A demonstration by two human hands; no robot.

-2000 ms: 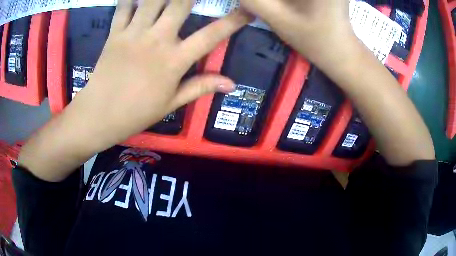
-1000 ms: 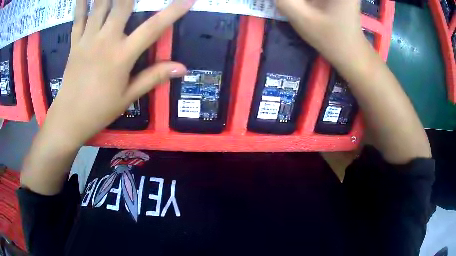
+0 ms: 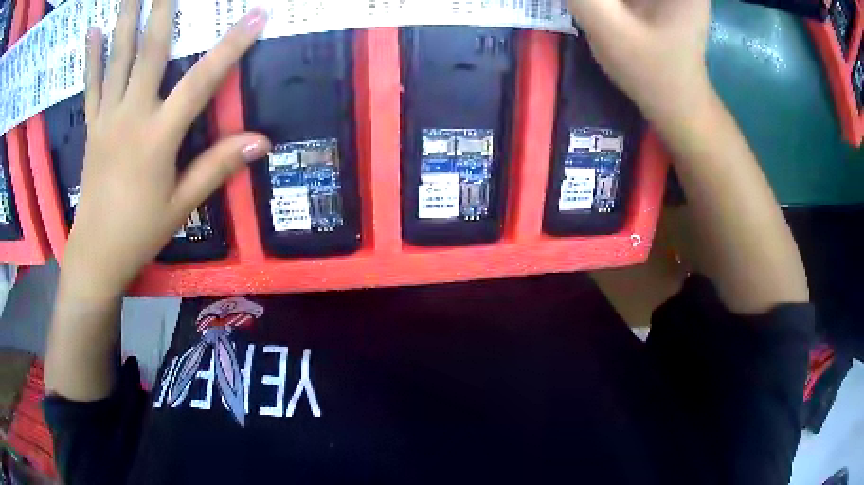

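A red-orange tray (image 3: 384, 260) holds black phones with open backs in front of me, including a left-centre phone (image 3: 301, 99), a middle phone (image 3: 457, 90) and a right phone (image 3: 587, 223). Each shows a blue and silver patch with a white label. A printed label strip (image 3: 398, 11) lies across the phones' far ends. My left hand (image 3: 147, 142) is spread over the left phones, fingers apart, some over the strip. My right hand (image 3: 654, 57) is at the strip's right end; its fingertips are cut off by the top edge, so its hold is unclear.
Another red tray edge (image 3: 21, 248) adjoins on the left. The green bench top (image 3: 767, 114) shows on the right, with another red tray (image 3: 841, 71) at the far right. A stack of red trays (image 3: 33, 426) is at the lower left.
The tray and phones have shifted left in view and lie straighter. My left hand has moved left, still spread. The strip now stretches across the phones up to my right hand.
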